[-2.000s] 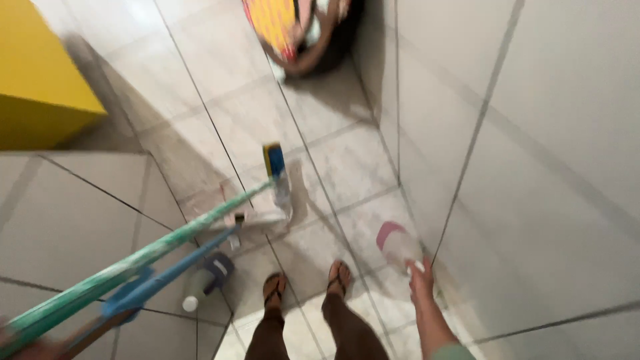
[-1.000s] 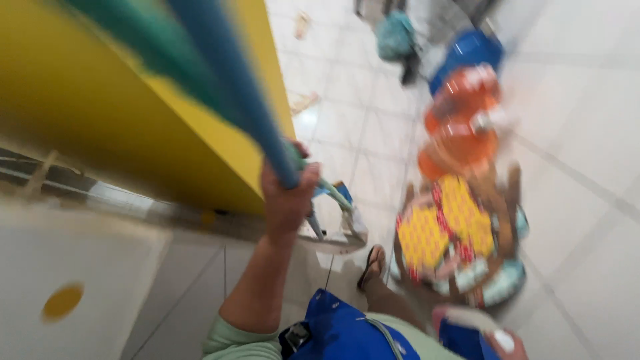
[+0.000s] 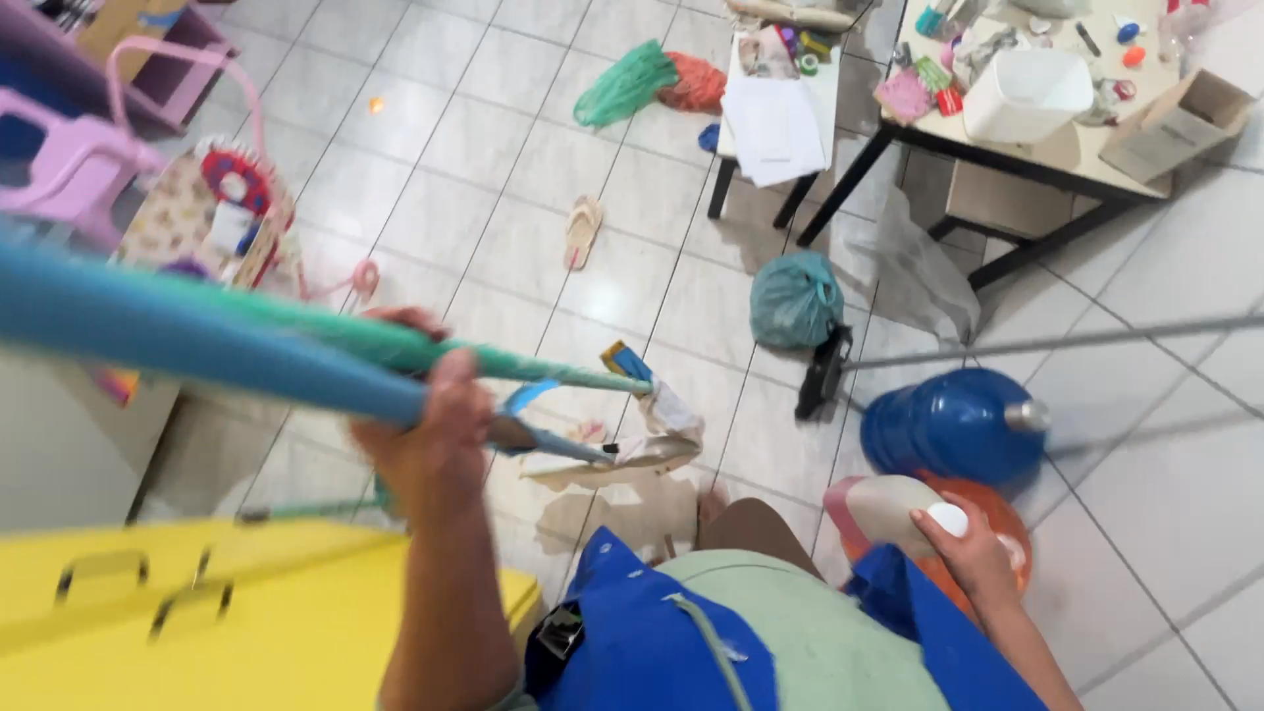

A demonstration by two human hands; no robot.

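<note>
My left hand grips two long poles together, one blue and one green. At their far ends, low over the floor, a whitish cloth hangs by a small yellow and blue piece. Down at the right, my right hand holds a plastic bottle with a white cap and a pink end. It lies in front of an orange water jug, beside a blue water jug.
A yellow cabinet with black handles stands at lower left. A tied teal bag, a flip-flop and green netting or bag lie on the tiles. A cluttered table and a pink chair stand farther off.
The view has swung a lot, from a tiled corner to a wider room. Both poles stay in my left hand. The bottle, held in my right hand two seconds ago, is still there.
</note>
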